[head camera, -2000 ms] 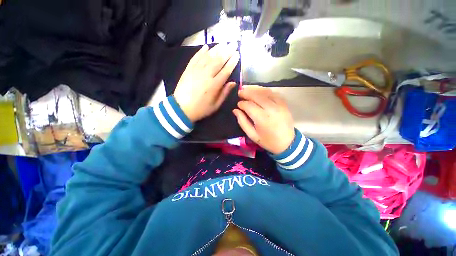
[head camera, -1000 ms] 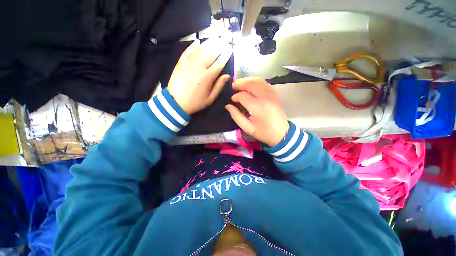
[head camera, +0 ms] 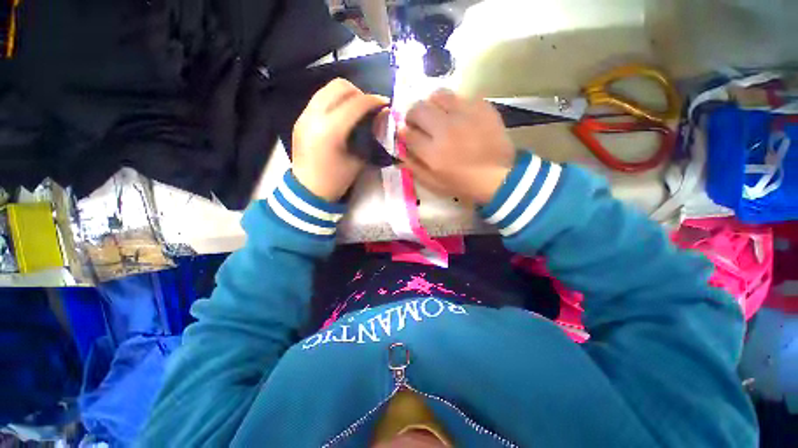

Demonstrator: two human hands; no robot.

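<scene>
My left hand [head camera: 328, 136] is closed on the black garment piece [head camera: 372, 144], which is bunched up in its fingers left of the strip. My right hand [head camera: 459, 144] has its fingers bent at the pink strip [head camera: 408, 197], close to the left hand; its fingertips are slightly blurred, and its exact grip is hard to see. The pink strip, with a white side, runs from near the needle area down past both hands and over the table's front edge. The sewing machine's presser area [head camera: 398, 39] is bright with glare just beyond the hands.
Scissors [head camera: 626, 122] with gold and orange-red handles lie right of my right hand. A black garment heap [head camera: 131, 87] fills the left. A blue bundle [head camera: 752, 162] with white ties sits far right, a pink strip bundle [head camera: 731, 254] below it. A yellow block [head camera: 35, 236] is far left.
My left hand, flat on the black cloth before, is now curled with the cloth bunched in it. The cloth has left the front area, showing the strip. My right hand has moved up.
</scene>
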